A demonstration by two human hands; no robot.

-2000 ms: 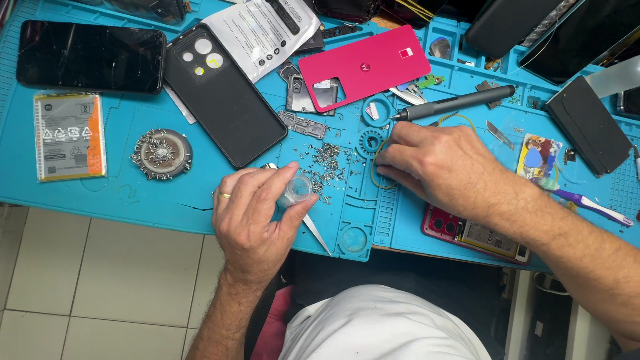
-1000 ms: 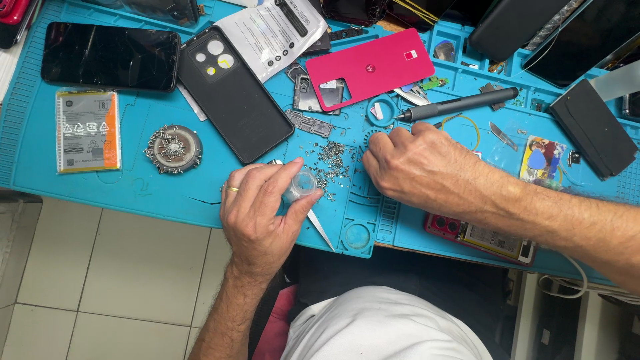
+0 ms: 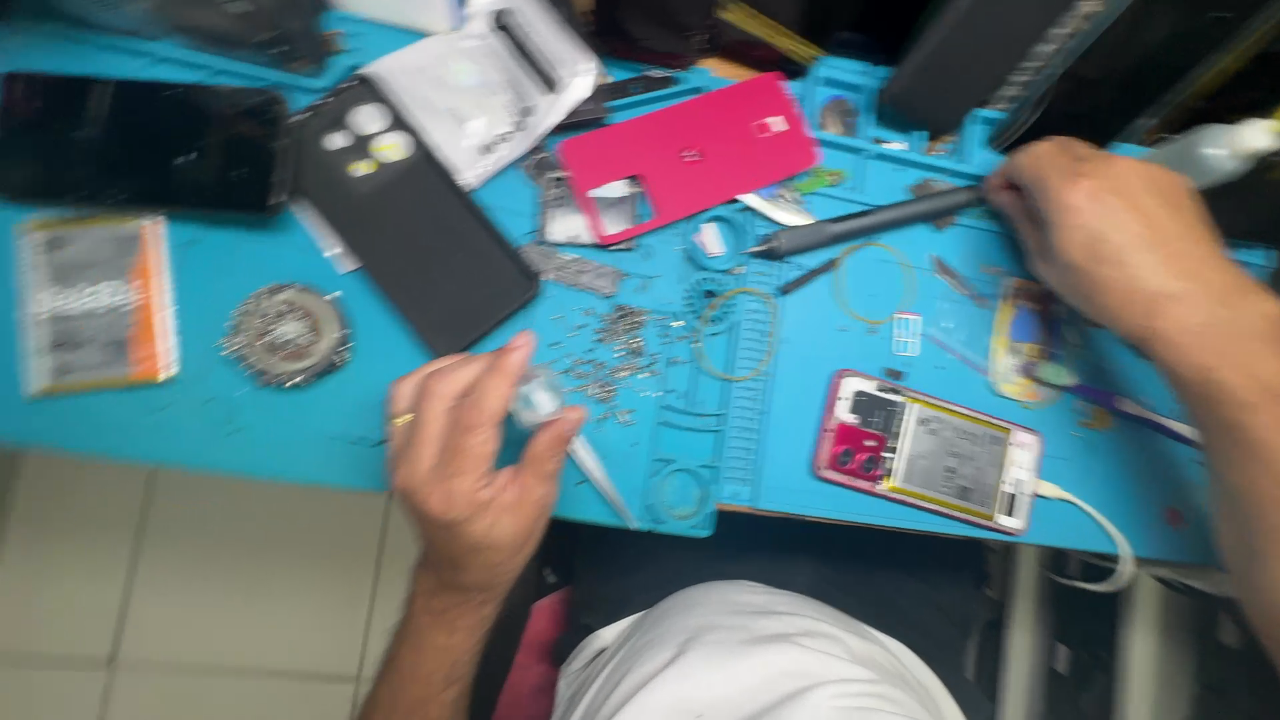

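My left hand (image 3: 480, 450) holds a small clear round container (image 3: 537, 398) between thumb and fingers, beside a heap of tiny screws (image 3: 620, 350). White tweezers (image 3: 603, 482) lie just below that heap, partly behind my thumb. Over at the right, my right hand (image 3: 1090, 220) is at the rear end of a grey pen-shaped screwdriver (image 3: 870, 222); its fingertips are blurred and partly hidden, so I cannot tell if it grips it. Below lies an opened pink phone (image 3: 930, 450) with its battery showing and a white cable (image 3: 1110, 530) plugged in.
A pink phone back cover (image 3: 690, 155), a black phone case (image 3: 420, 220), a dark phone (image 3: 140, 145), a loose battery (image 3: 95, 305) and a round holder covered in screws (image 3: 287, 335) lie on the blue mat (image 3: 250, 430). A purple-handled brush (image 3: 1135, 408) is at right.
My right hand has moved right, away from the area beside the screw heap to the screwdriver's rear end. The opened pink phone, partly covered before, is now in full view. My left hand keeps the container.
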